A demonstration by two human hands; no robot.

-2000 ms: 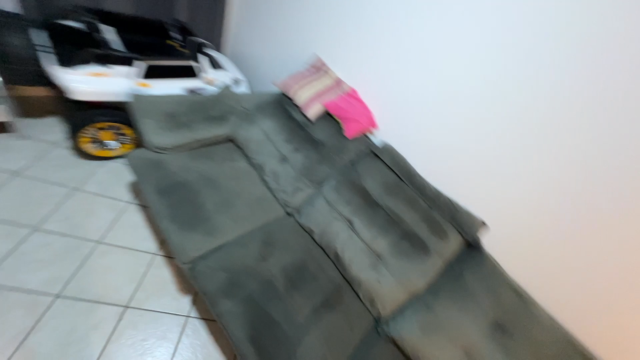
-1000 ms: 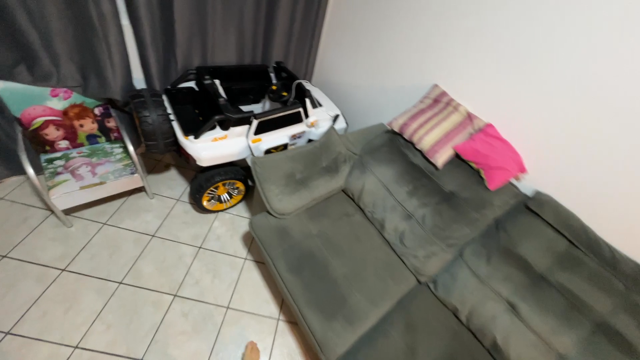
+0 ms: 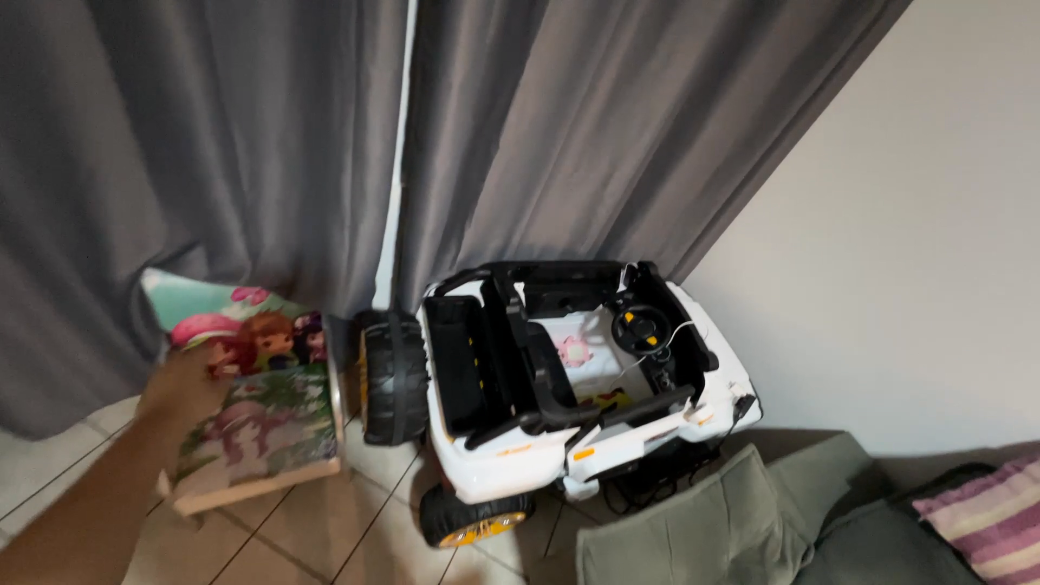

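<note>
My left arm reaches in from the lower left, and my left hand [image 3: 188,375] is at the left side of a child's chair [image 3: 272,422] printed with cartoon characters. The hand is blurred, and its fingers cannot be made out against the chair, so a grip cannot be told. Right of the chair stands a white and black ride-on toy car [image 3: 504,471] with a black steering wheel [image 3: 641,329] and a pink figure on its floor. My right hand is out of view.
Grey curtains [image 3: 268,146] hang behind the chair and the car. A grey-green sofa [image 3: 691,528] with a striped cushion [image 3: 991,512] lies at the lower right, beside a white wall [image 3: 910,244]. Light tiles [image 3: 366,520] cover the floor.
The view has swung left and closer to the chair and toy car. My left arm now reaches to the chair; one second ago only a small bit of skin showed at the bottom edge.
</note>
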